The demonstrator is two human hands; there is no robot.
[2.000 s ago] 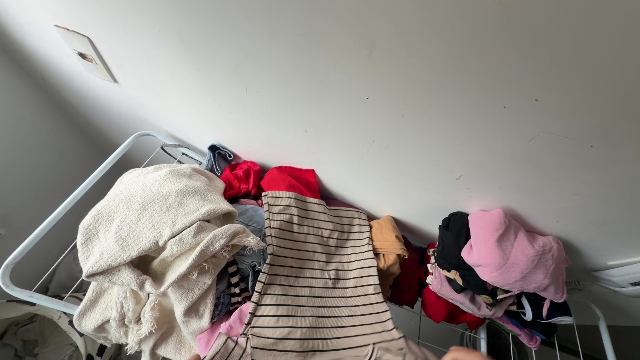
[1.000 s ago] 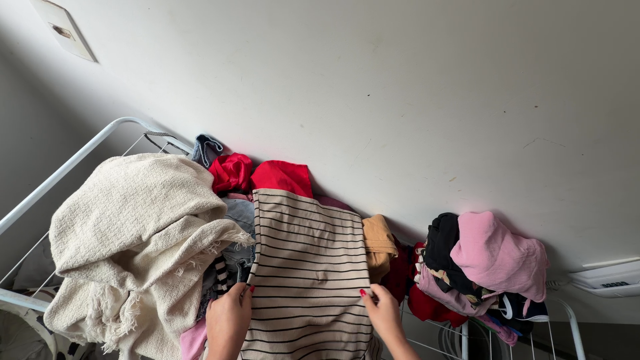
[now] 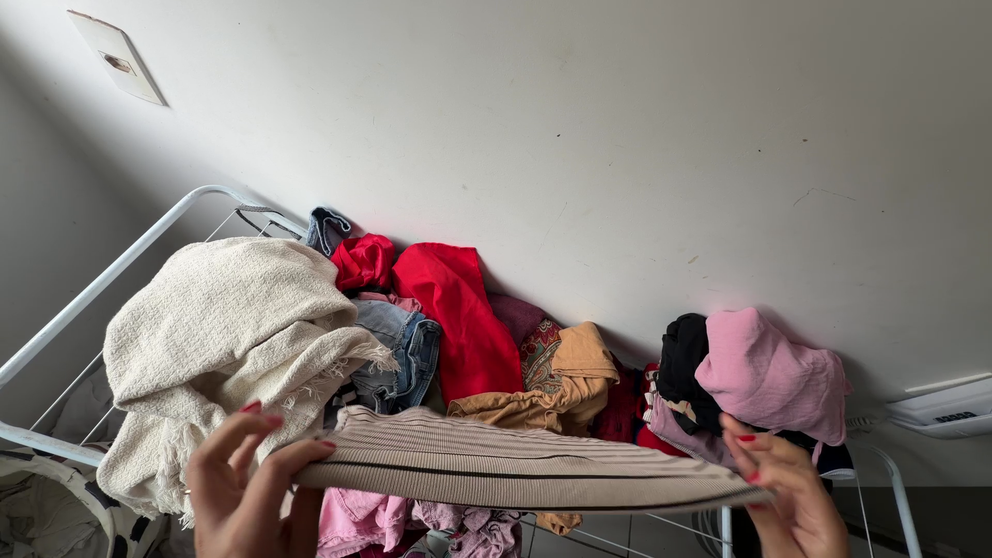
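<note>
A beige ribbed garment with black stripes (image 3: pixel 527 469) stretches between my two hands, folded over in a flattened band above the near side of the rack. My left hand (image 3: pixel 256 480) pinches its left end between thumb and fingers. At its right end, my right hand (image 3: pixel 787 484) grips the corner, with some fingers raised. Behind the garment lie a red cloth (image 3: pixel 461 325), blue denim (image 3: pixel 399 349) and a tan garment (image 3: pixel 573 380). A cream woven throw with fringe (image 3: pixel 225 318) is heaped behind my left hand. Pink cloth (image 3: pixel 360 519) shows below the garment.
The white metal drying rack (image 3: pixel 116 267) stands against the wall. On its right part are a pink garment (image 3: pixel 767 364) and a black one (image 3: pixel 686 364). A basket with light cloth (image 3: pixel 58 504) is at the lower left. A white device (image 3: pixel 945 407) is at the right.
The striped garment hung spread over the pile; now it is lifted and folded into a narrow band between my hands. More of the red cloth, denim and tan garment is uncovered.
</note>
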